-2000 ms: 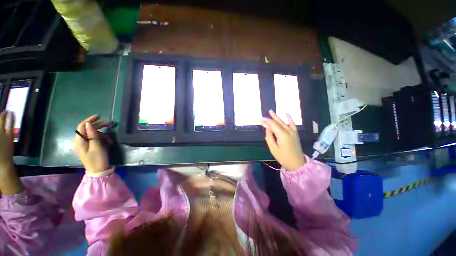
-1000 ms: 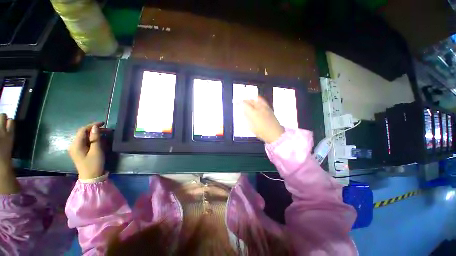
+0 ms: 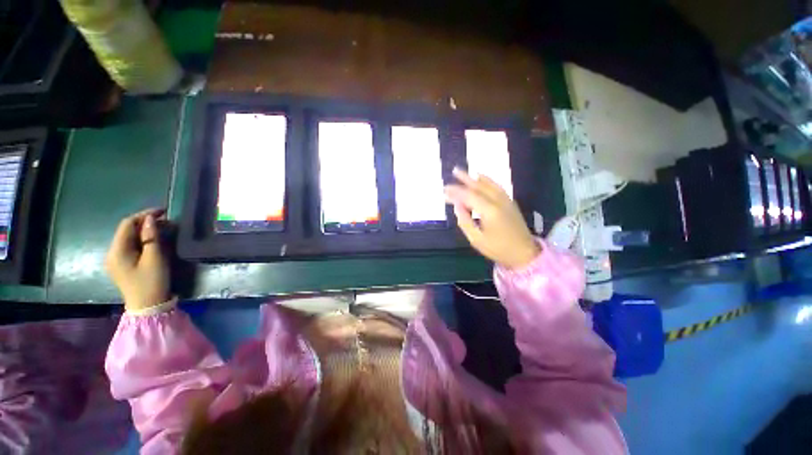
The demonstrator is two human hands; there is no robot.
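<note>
A black foam tray (image 3: pixel 298 243) lies near the bench's front edge with smartphones in its slots. The leftmost phone (image 3: pixel 252 169) and the second phone (image 3: pixel 348 173) show white screens with small green and red blocks at the bottom. The third phone (image 3: pixel 418 173) is also white. My right hand (image 3: pixel 490 213) is over the lower part of the rightmost phone (image 3: pixel 488 153), fingers spread and holding nothing; whether they touch is unclear. My left hand (image 3: pixel 141 258) is left of the tray with fingers curled around a small dark thin thing, mostly hidden.
A white power strip (image 3: pixel 579 169) with a white adapter (image 3: pixel 563 233) and cord stands right of the tray. A brown board (image 3: pixel 383 62) lies behind it. A yellow-wrapped post (image 3: pixel 125 44) is at upper left. Another tray (image 3: pixel 34 173) is at far left. A blue stool (image 3: pixel 634 336) is lower right.
My right hand has moved from the third phone towards the rightmost one, its fingers now more spread. The neighbour's hand at far left has gone out of view. The whole view has shifted slightly.
</note>
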